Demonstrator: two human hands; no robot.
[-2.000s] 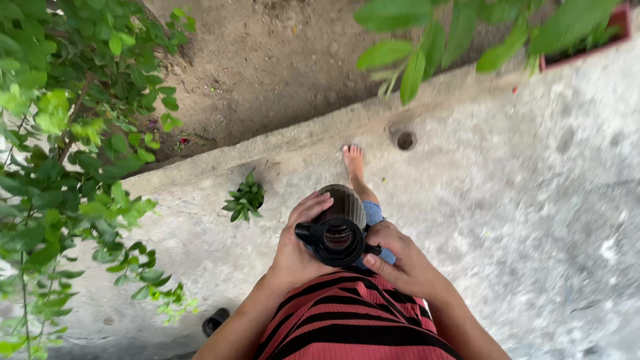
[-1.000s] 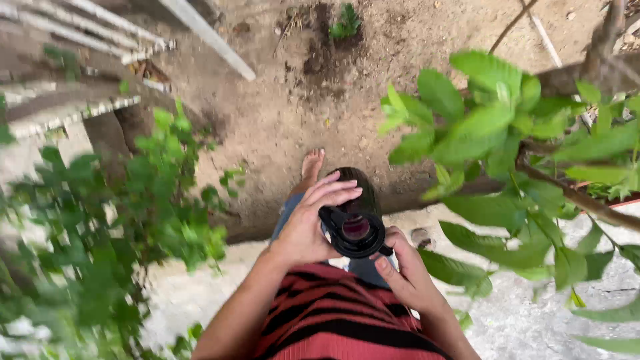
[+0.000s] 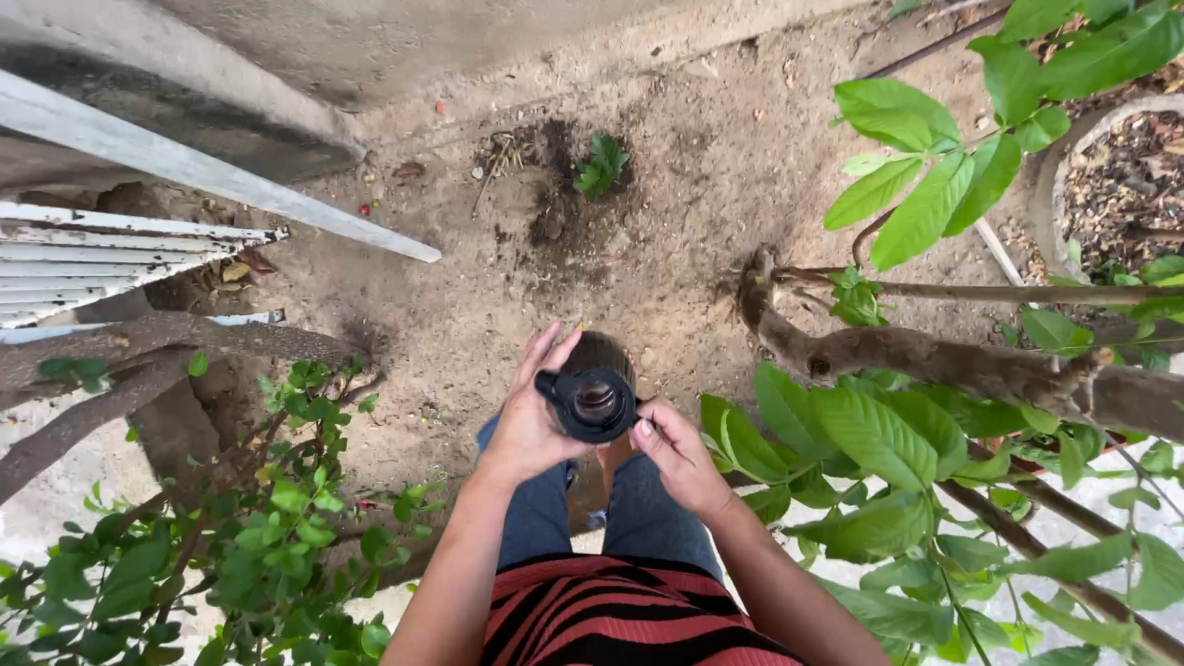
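A dark bottle or jug (image 3: pixel 606 353) with a black rim and an uncapped round mouth is held in front of my body, its mouth facing up toward the camera. My left hand (image 3: pixel 536 412) wraps its left side, beside a black lid or spout part. On the right side, my right hand (image 3: pixel 680 453) grips the edge of the black rim or a handle there; which one cannot be told. Beyond the bottle, a small green plant (image 3: pixel 601 166) grows from bare soil, with a darker, disturbed patch of soil (image 3: pixel 555 217) next to it.
A white metal pole (image 3: pixel 277 199) and white slatted metalwork (image 3: pixel 111 250) stand at the left. Leafy branches (image 3: pixel 277 499) fill the lower left. On the right a thick tree trunk (image 3: pixel 906 356) leans across, with large leaves around it. A round planter (image 3: pixel 1059 185) sits at the upper right.
The view has moved from the pale paving to the soil area, and the small plant is now in front of me. Both hands have kept hold of the bottle.
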